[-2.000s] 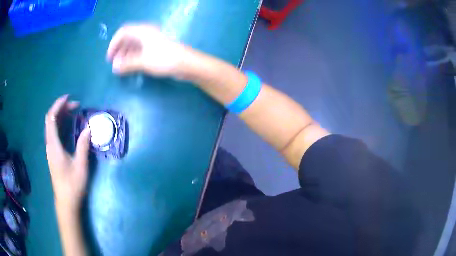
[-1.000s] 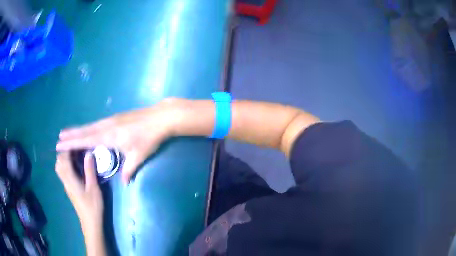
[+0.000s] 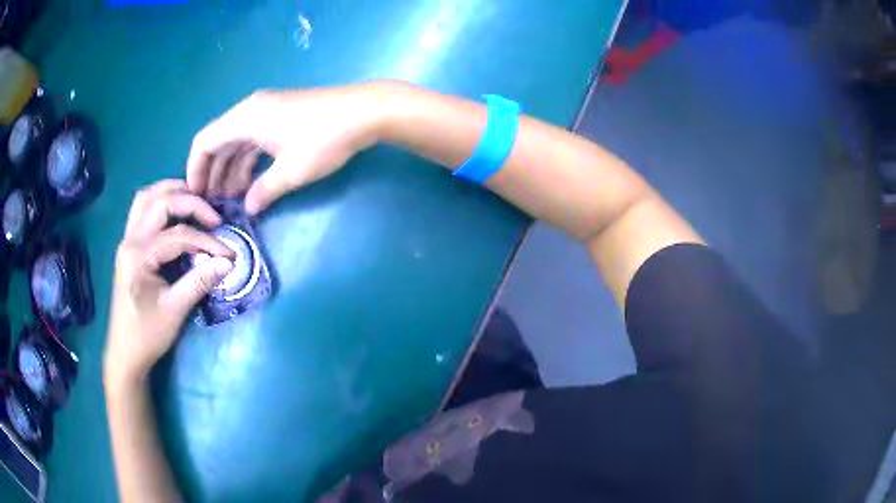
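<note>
A black squarish speaker unit (image 3: 257, 285) with a pale round disc lies on the green tabletop in front of me. My left hand (image 3: 162, 265) is on its left side, with the thumb and fingertips pinched together over the disc. Whether wires are between the fingertips cannot be seen. My right hand (image 3: 260, 147), with a blue band on the wrist, is at the unit's far edge, thumb and curled fingers touching its top corner. The fingers hide part of the frame.
Rows of black speakers (image 3: 49, 280) with pale discs stand along the left side. A yellowish object (image 3: 15, 83) is at the upper left, a flat phone-like object (image 3: 22, 462) at the lower left. The table edge runs diagonally; a red object (image 3: 639, 56) is beyond it.
My right hand has come from above the table to the unit, first across it, now at its far edge. My left fingers have closed over the disc. The view has shifted.
</note>
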